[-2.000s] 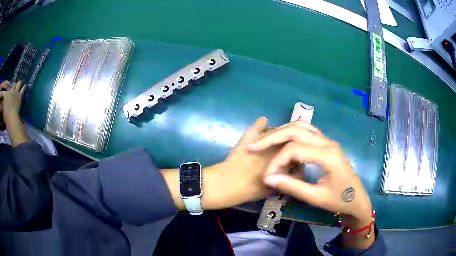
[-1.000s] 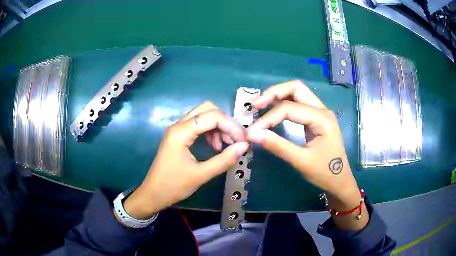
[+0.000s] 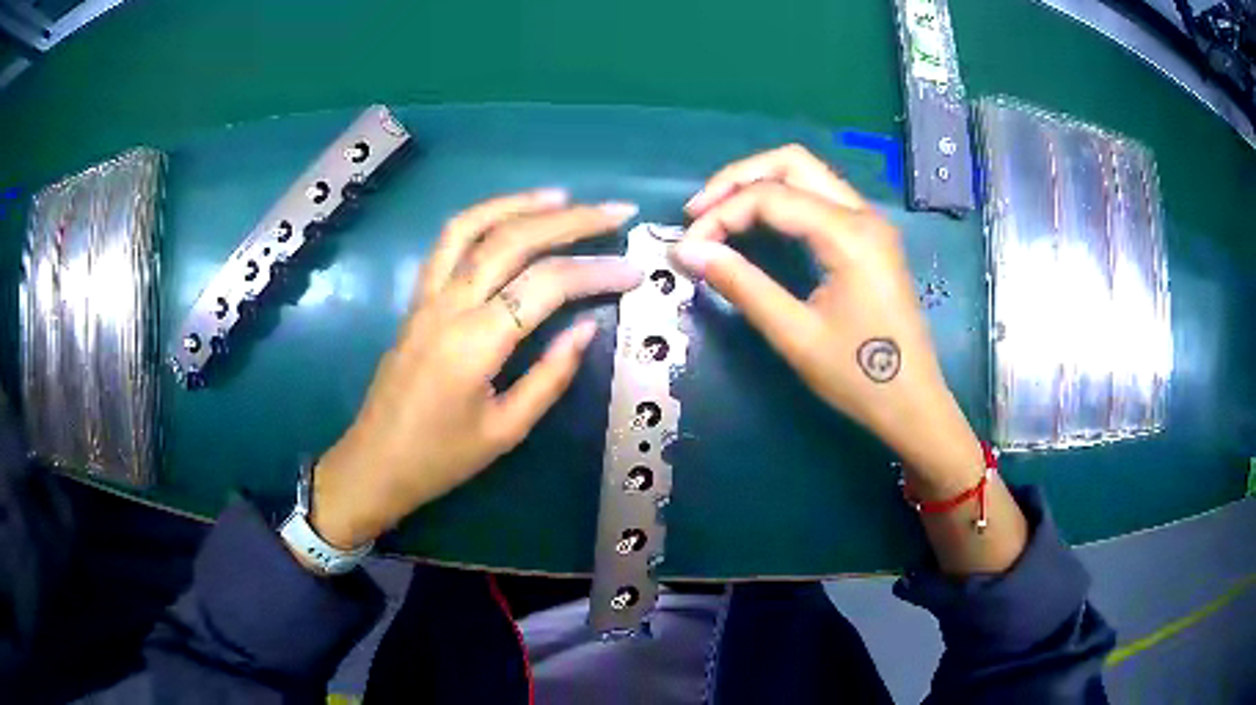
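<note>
A grey metal housing bar (image 3: 638, 444) with a row of dark round holes lies lengthwise in front of me, its near end at the bench edge. Bright bits show inside the holes. My left hand (image 3: 482, 358) is at the bar's upper left, fingers spread, with a fingertip by its far end; I see nothing held in it. My right hand (image 3: 813, 296) is at the far end's right side, thumb and index fingertip together beside the bar. Whether a small part is pinched between them is too small to tell.
A second holed bar (image 3: 283, 237) lies slanted at left. Clear ribbed trays lie at far left (image 3: 94, 317) and right (image 3: 1081, 282). A labelled bar (image 3: 937, 131) is at upper right beside blue tape (image 3: 871, 142). Tiny shiny specks (image 3: 935, 287) lie near the right tray.
My hands were close together over the bar's upper part. My left hand has moved left and opened; my right has moved up to the far end. All the bar's holes are now uncovered.
</note>
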